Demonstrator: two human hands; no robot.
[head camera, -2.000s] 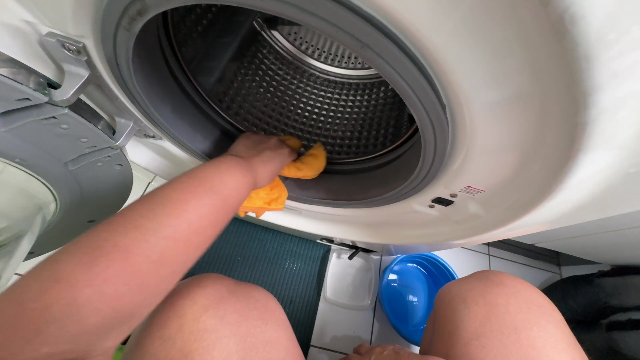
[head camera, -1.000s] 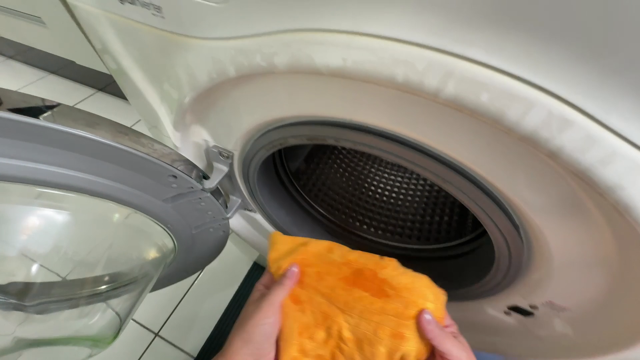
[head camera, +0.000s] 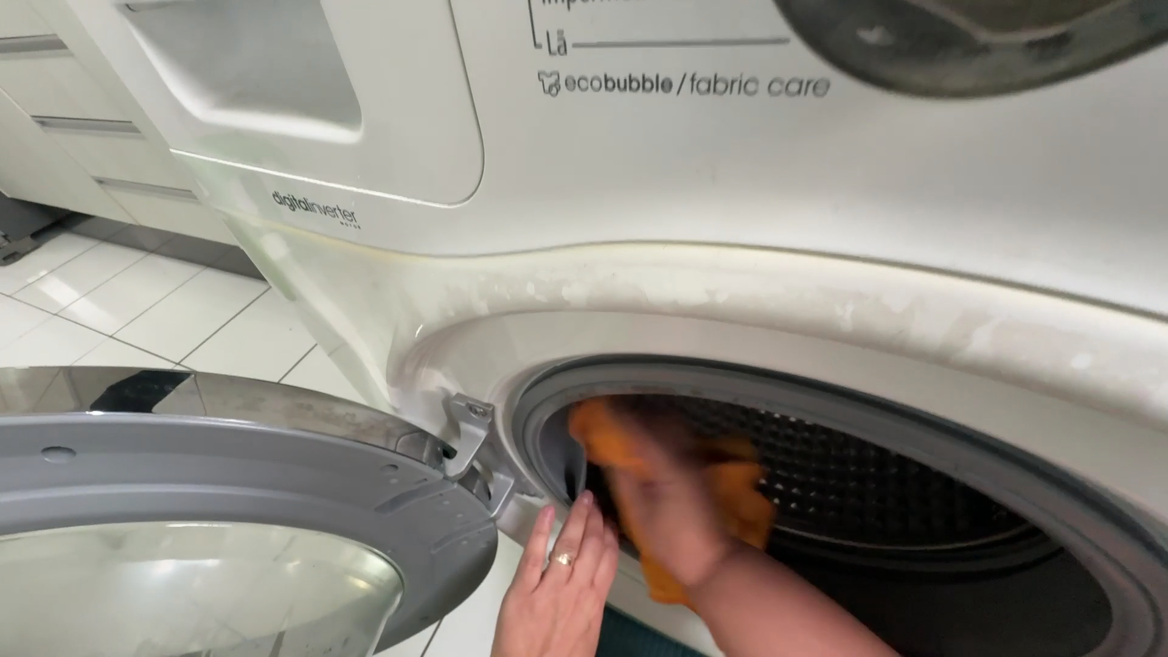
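Observation:
My right hand (head camera: 662, 502), blurred by motion, grips an orange cloth (head camera: 744, 497) inside the mouth of a front-loading washing machine. The cloth lies against the upper left of the grey rubber door gasket (head camera: 538, 411), and part of it hangs below the hand. My left hand (head camera: 558, 579), with a ring on one finger, rests its fingertips on the gasket's lower left edge and holds nothing. Behind the right hand shows the perforated metal drum (head camera: 858, 474).
The washer's round door (head camera: 447, 547) stands open at the left on its metal hinge (head camera: 472, 433). Above are the detergent drawer (head camera: 274, 73) and a dark knob (head camera: 985, 46). White drawers (head camera: 82, 128) and floor tiles (head camera: 164, 301) lie at the far left.
One second ago both hands held the cloth spread in front of the opening. Now the right hand has it inside the opening, and the left has let go and touches the gasket. The view has shifted upward.

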